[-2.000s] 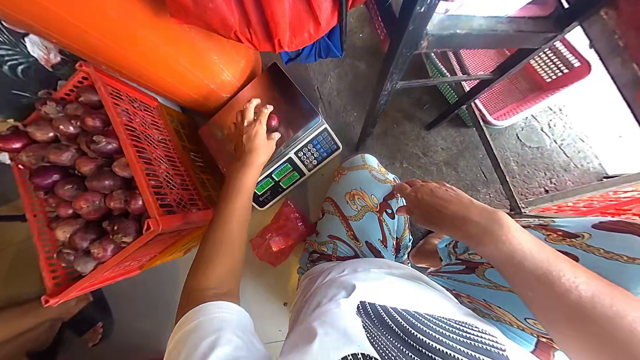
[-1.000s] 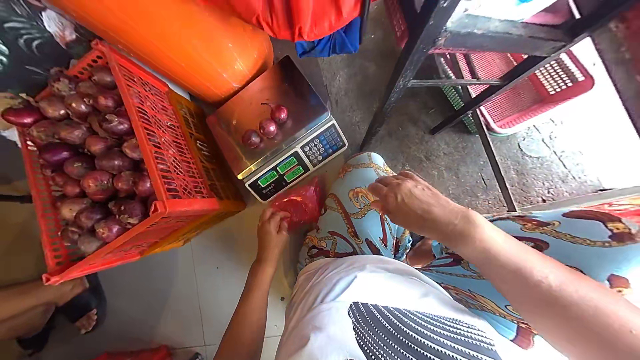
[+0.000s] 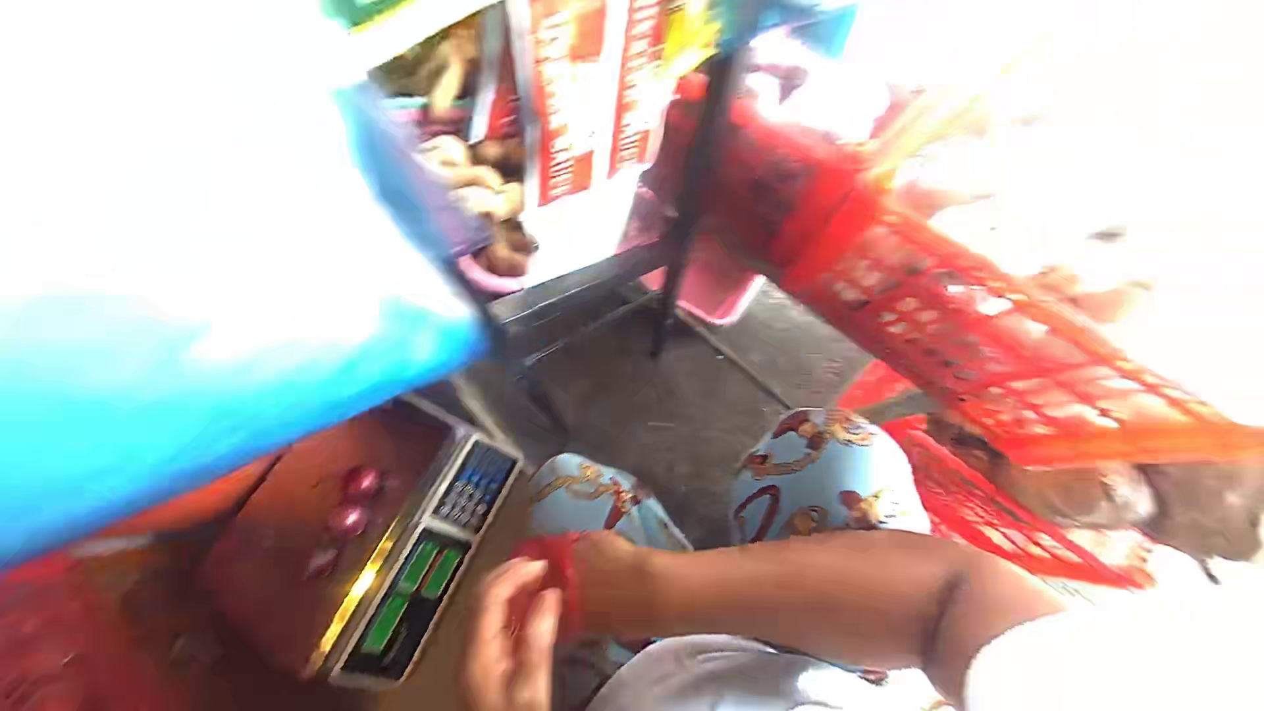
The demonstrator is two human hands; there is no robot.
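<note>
In the blurred head view, my right hand [image 3: 604,575] is at the red plastic bag [image 3: 561,578] above my lap, its fingers partly hidden. My left hand [image 3: 509,632] is beside the bag at the bottom, with fingers bent; its hold on the bag is unclear. To the left of both hands is a digital scale [image 3: 405,592] with green displays. On its dark metal plate [image 3: 286,533] lie a red onion [image 3: 361,482], a second red onion [image 3: 348,519] and a fainter third one [image 3: 321,561].
A bright blue-and-white surface [image 3: 247,395] covers the upper left. Ahead stands a dark frame [image 3: 583,286] with produce and a printed carton [image 3: 583,109]. Red plastic crates [image 3: 948,326] line the right. A pink basket [image 3: 716,281] is under the frame.
My left hand has left the onion on the scale for the red bag. My right hand has moved from above my knee to the bag. The view has swung right.
</note>
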